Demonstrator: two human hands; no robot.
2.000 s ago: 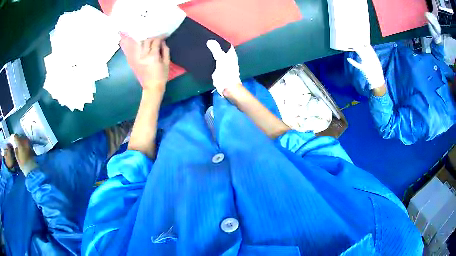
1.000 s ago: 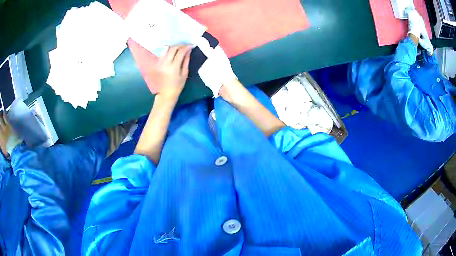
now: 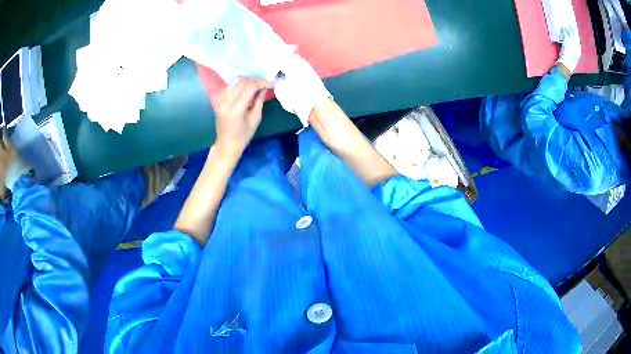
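Note:
A translucent whitish sleeve (image 3: 235, 45) with a small dark printed mark lies over the red-pink mat (image 3: 373, 31). My bare left hand (image 3: 239, 114) pinches its near edge between thumb and fingers. My white-gloved right hand (image 3: 301, 86) grips its near right corner, close beside my left fingertips. A small dark spot shows between the hands; the dark slab is otherwise hidden, and I cannot tell whether it is inside the sleeve. A fanned pile of bright white sheets (image 3: 121, 69) lies left of the mat and meets the sleeve.
Dark green bench (image 3: 387, 79). White-framed dark items (image 3: 21, 83) and a white tray (image 3: 59, 148) lie far left, near another worker's hand. A carton of crumpled white material (image 3: 422, 152) stands below the bench edge. At right, a gloved worker handles a white item (image 3: 559, 19) on another mat.
The sleeve now hangs longer towards my hands, and the dark slab, exposed earlier, is almost fully hidden. My left hand has moved right, beside my right. The right neighbour's hand has moved away.

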